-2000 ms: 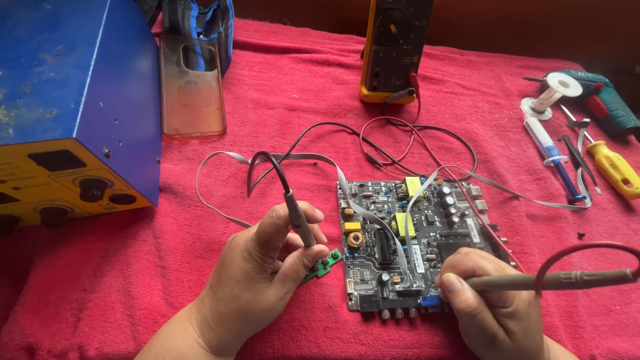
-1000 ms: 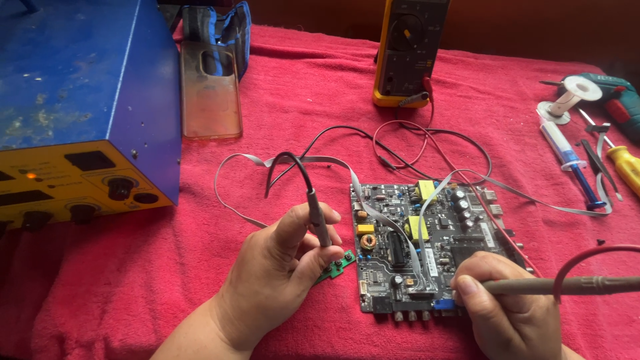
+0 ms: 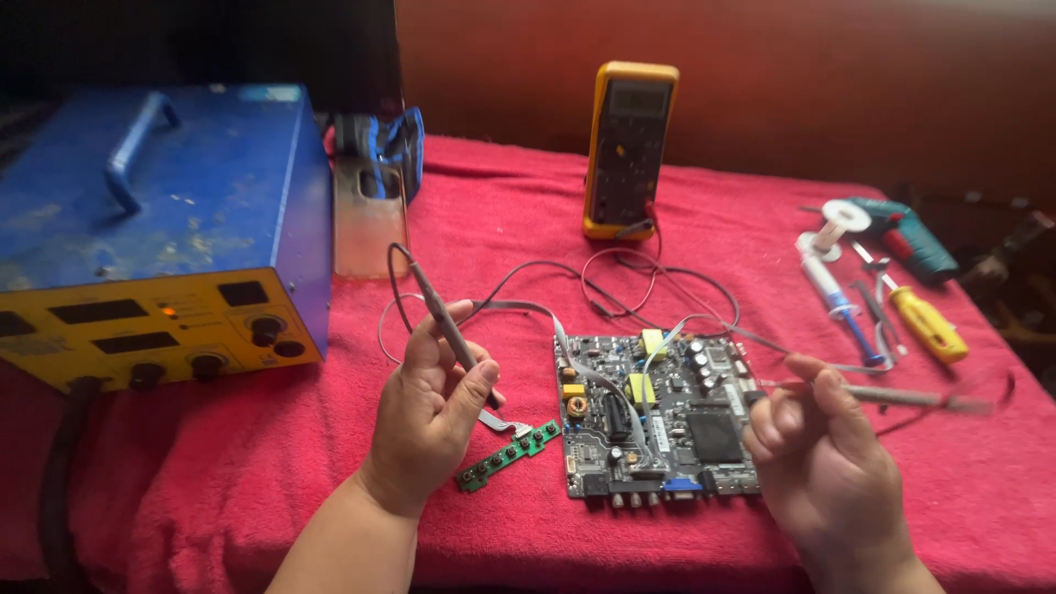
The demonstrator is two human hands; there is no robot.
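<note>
My left hand (image 3: 433, 404) holds a multimeter probe (image 3: 445, 322) with a black lead, its tip pointing down past the fingers above the cloth. Just right of it lies a small green button board (image 3: 507, 455) with a ribbon cable. My right hand (image 3: 825, 454) grips the other probe (image 3: 907, 397), which has a red lead and is blurred; the hand is over the right edge of a large dark circuit board (image 3: 714, 437). Flat grey cables rise from that board. A yellow-cased multimeter (image 3: 631, 153) stands behind the board, its leads looping over the cloth.
At the left stands a blue and yellow bench station (image 3: 301, 206) with knobs. Beside it are a phone case (image 3: 363, 239) and a black-and-blue fabric item (image 3: 404, 144). On the right lie a solder spool (image 3: 827, 231), a syringe (image 3: 825, 285), a yellow-handled screwdriver (image 3: 928, 323) and a green power tool (image 3: 916, 239).
The right hand has lifted away from the board's lower connectors toward its right edge, with the probe. The left hand has moved off the green button board, now fully visible. The view has tilted up.
</note>
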